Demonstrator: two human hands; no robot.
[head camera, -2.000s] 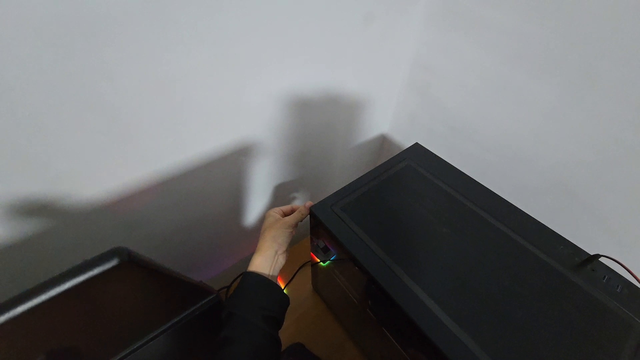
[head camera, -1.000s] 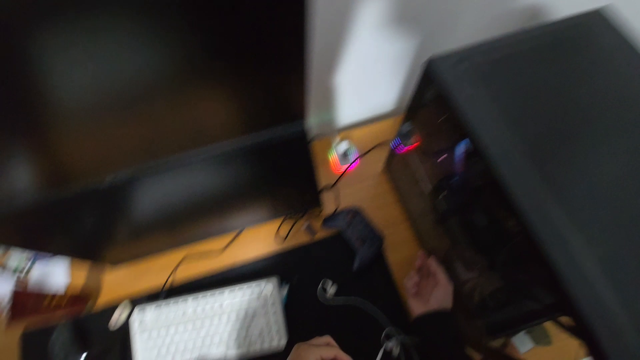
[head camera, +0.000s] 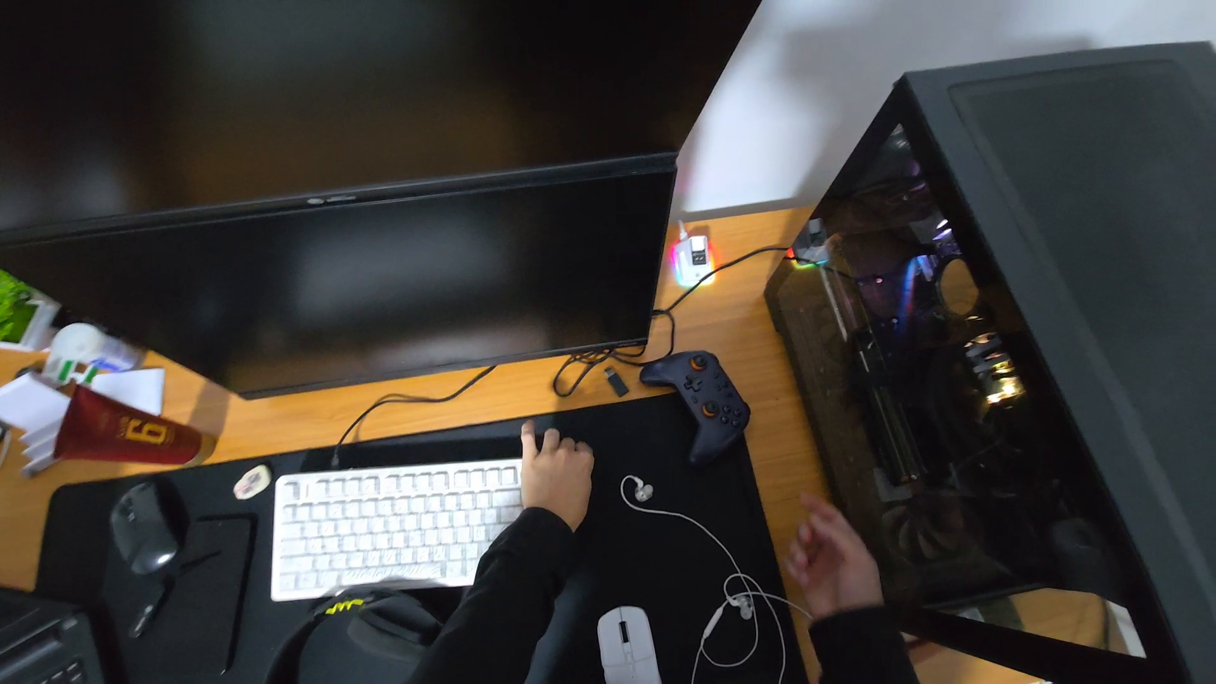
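Note:
My left hand (head camera: 559, 478) rests on the right end of a white keyboard (head camera: 399, 524), its fingers over the top right corner. To its right, my right hand (head camera: 832, 560) hovers with loosely curled fingers beside the glass side of a black computer case (head camera: 1092, 285), and no object shows in it. A dark game controller (head camera: 708, 399) and a small USB dongle (head camera: 616, 382) lie above and between the hands. White wired earphones (head camera: 708, 532) trail over the black desk mat (head camera: 608, 532), and a white mouse (head camera: 627, 646) is at the bottom.
Two dark monitors (head camera: 380, 275) fill the upper left. A small glowing white device (head camera: 694, 258) stands near the wall. At the left are a red tube (head camera: 128, 430), a black mouse (head camera: 144, 528) and a laptop corner (head camera: 43, 636). A black headband (head camera: 313, 627) is below the keyboard.
Two seconds ago a hand touched the case's front corner; now one hand is at the keyboard and the other low beside the case. The view has swung down and left to the desk.

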